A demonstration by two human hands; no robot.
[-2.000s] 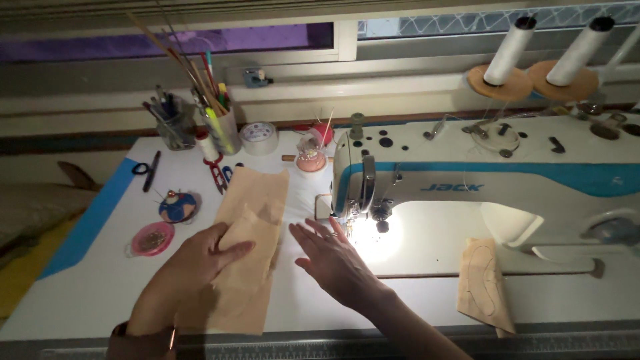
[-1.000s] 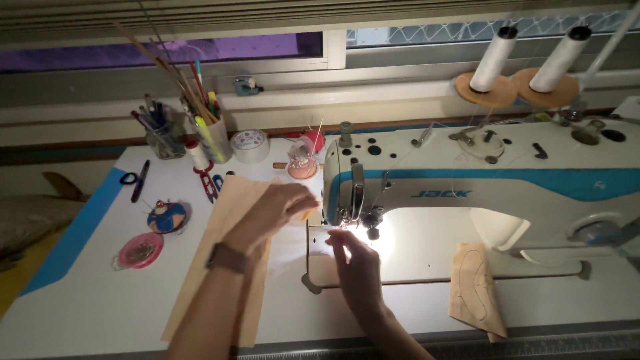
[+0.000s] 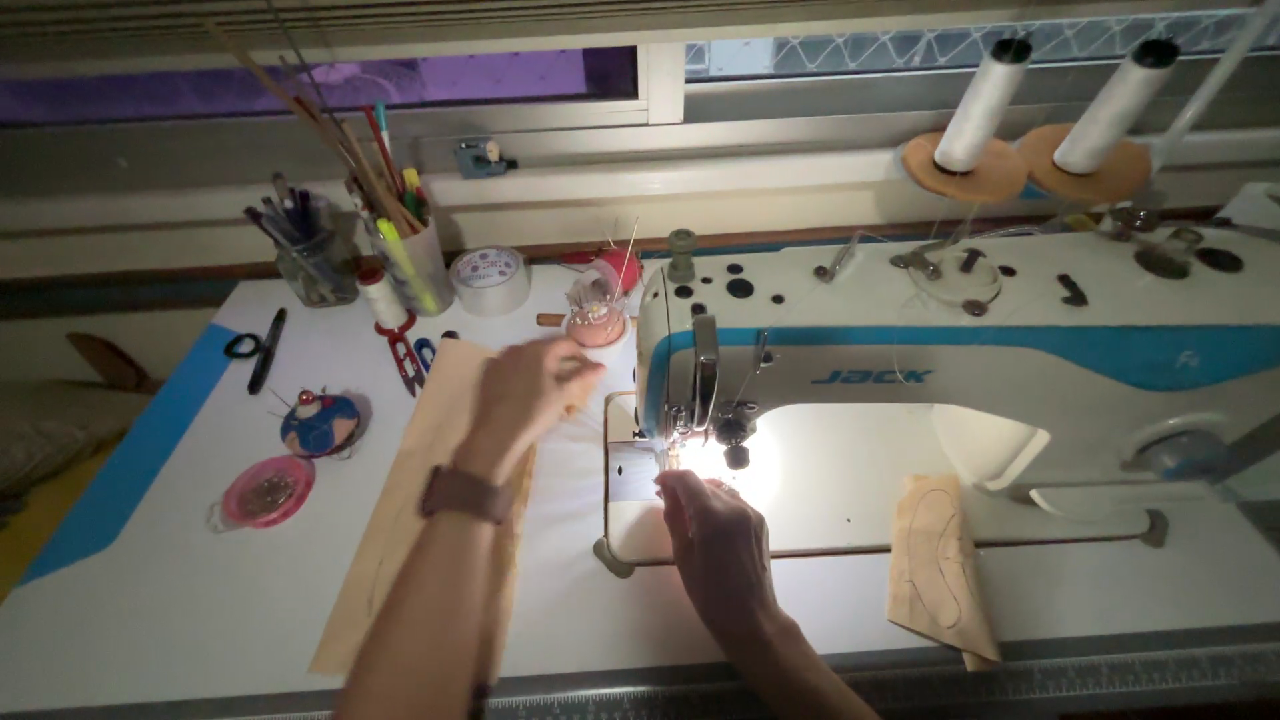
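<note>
A white and blue Jack sewing machine (image 3: 960, 365) stands at the right, its lamp lit over the needle area. My right hand (image 3: 715, 525) is just in front of the presser foot, thumb and fingertips together; whether they hold thread is too small to tell. Left of the machine head, my left hand (image 3: 535, 395) is raised over a long tan fabric piece (image 3: 400, 560), its fingers curled near a small tan bit that is blurred. A pincushion full of pins (image 3: 597, 322) sits just beyond that hand. A folded tan piece with a drawn curved outline (image 3: 937, 570) lies on the front of the machine bed.
Red-handled snips (image 3: 404, 360), a thread spool (image 3: 382, 298), a tape roll (image 3: 490, 282) and cups of pens (image 3: 315, 262) stand behind. A blue pincushion (image 3: 320, 425), a pink pin dish (image 3: 268, 492) and a black pen (image 3: 266, 350) lie left. Two white thread cones (image 3: 985, 110) rise behind the machine.
My left hand has left the tan fabric it rested on and moved up toward the pincushion. My right hand's spread fingers have come together near the needle area.
</note>
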